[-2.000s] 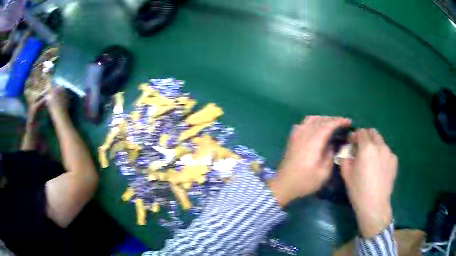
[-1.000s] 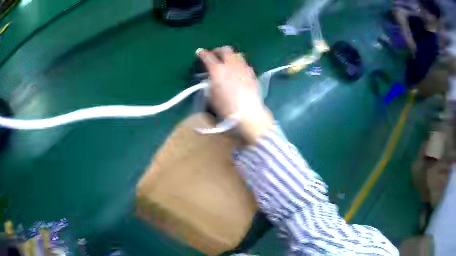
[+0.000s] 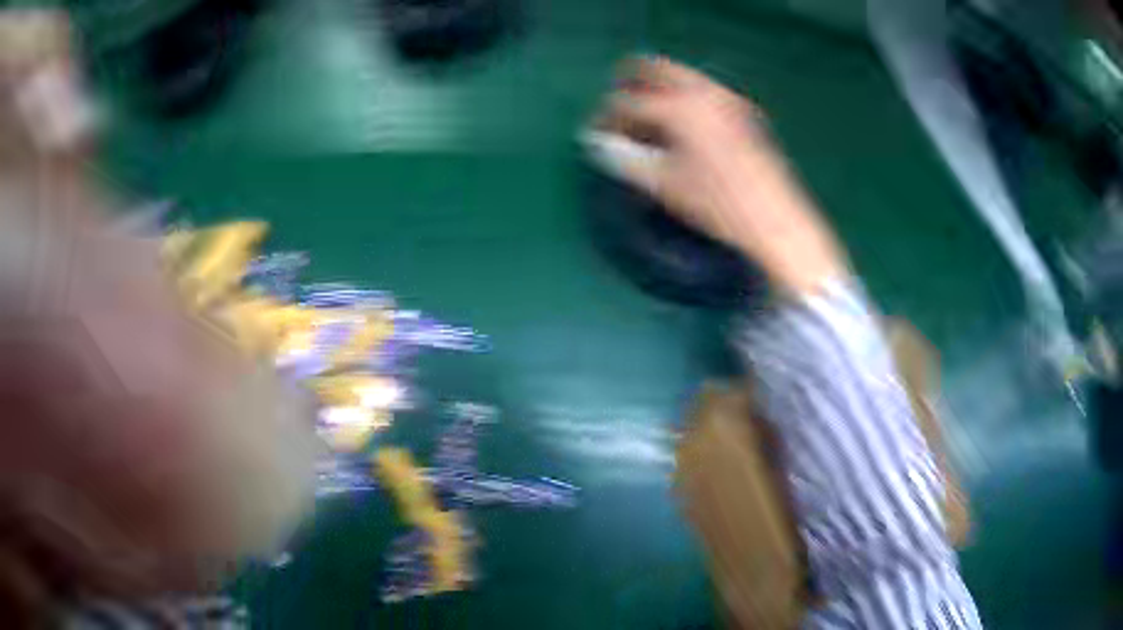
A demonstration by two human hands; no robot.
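My right hand (image 3: 720,166), with white covers on the fingertips, is at the upper centre right, its fingers curled at the rim of a black round housing (image 3: 659,246). Blur hides the finger contact and the housing's centre. A large blurred skin-toned shape, apparently my left hand (image 3: 160,394), is close to the camera at the left, with a bit of striped sleeve at the bottom edge. Its fingers cannot be made out. A loose pile of yellow and blue-purple patterned strip pieces (image 3: 357,326) lies on the green table beside it.
A brown cardboard box (image 3: 739,505) is by my right forearm. Two dark round housings stand at the top left (image 3: 197,55) and top centre (image 3: 450,25). A pale cable (image 3: 985,185) runs down the right side, with a small yellowish piece (image 3: 1081,367) near its end.
The view has swung left from the box and cable back to the strip pile. My right hand is now at a black housing nearer the pile. The blurred left-hand shape has come into view.
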